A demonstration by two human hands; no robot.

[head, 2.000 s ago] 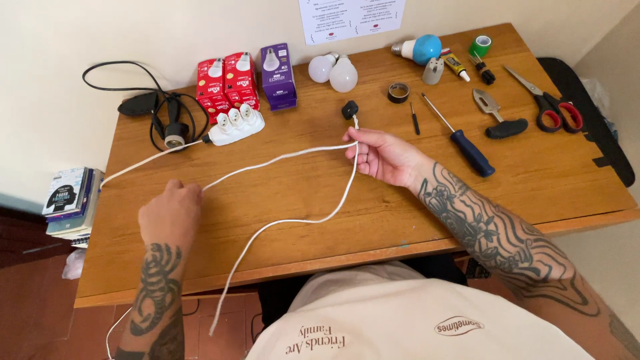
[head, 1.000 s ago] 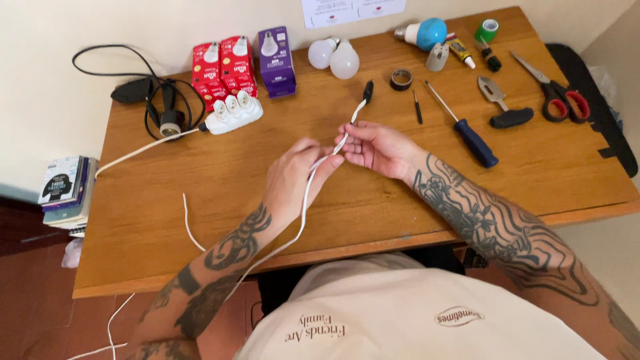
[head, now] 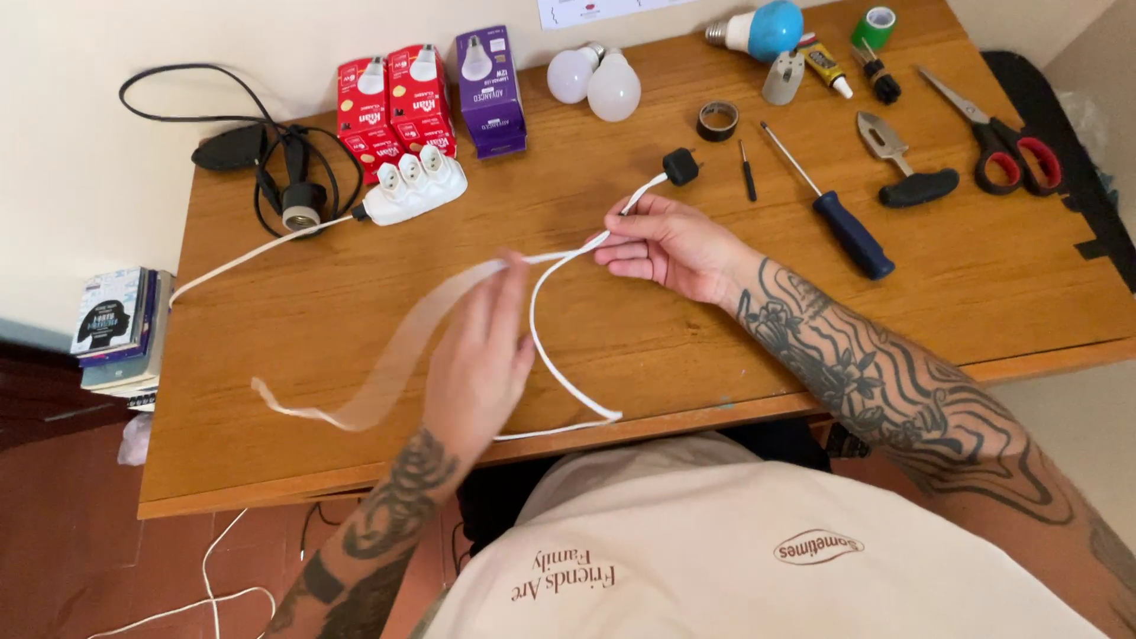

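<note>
A black plug (head: pixel 681 166) lies on the wooden desk, with two white wires (head: pixel 552 357) running from it. Close below the plug the wires are twisted together, and my right hand (head: pixel 666 244) pinches them between thumb and fingers. Beyond that hand they part: one curves down to the desk's front edge, the other sweeps left, blurred by motion, its loose end over the desk. My left hand (head: pixel 479 346), also blurred, is at the left-going wire, fingers extended; whether it grips the wire is unclear.
Behind are a white power strip (head: pixel 415 191), a black cable with lamp socket (head: pixel 302 206), bulb boxes (head: pixel 491 91) and white bulbs (head: pixel 614 87). To the right lie black tape (head: pixel 717 121), a blue-handled screwdriver (head: pixel 852 234), a black-handled tool (head: pixel 919 187) and scissors (head: pixel 998 133).
My left hand has moved left and down, away from my right hand, since one second ago. Two seconds ago the wires near the plug spread apart; now a stretch of them is twisted.
</note>
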